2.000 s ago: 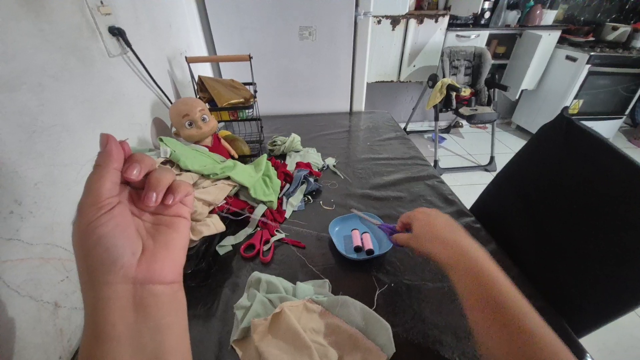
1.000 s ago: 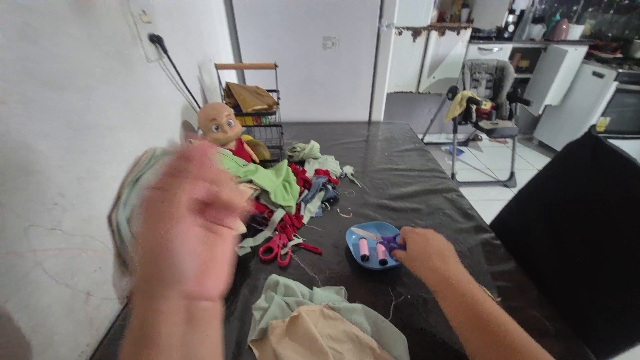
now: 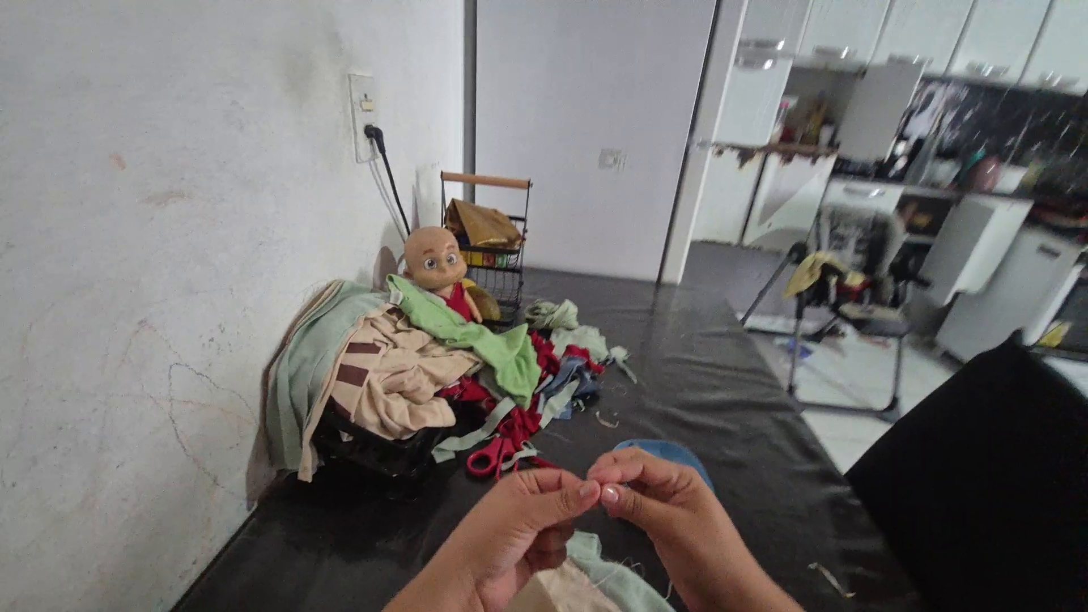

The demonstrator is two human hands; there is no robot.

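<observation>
My left hand (image 3: 540,518) and my right hand (image 3: 650,493) meet at the fingertips, thumbs and index fingers pinched together. Whatever may be between them is too small to make out. Behind my right hand, the blue bowl (image 3: 667,452) shows only its far rim, its contents hidden. Beneath the hands lies pale green and beige fabric (image 3: 574,578). Red-handled scissors (image 3: 489,459) rest beyond my left hand, beside red fabric scraps (image 3: 523,423).
Beige cloth (image 3: 399,374) and green cloth (image 3: 493,340) are piled at left by a bald doll (image 3: 436,259). A wire rack (image 3: 497,272) stands behind on the black-covered table (image 3: 680,357). A black chair (image 3: 986,476) is at right, a high chair (image 3: 858,314) beyond.
My right hand has let go of the purple-handled scissors at the blue bowl and come to my left hand. My left hand has lowered. The view has shifted.
</observation>
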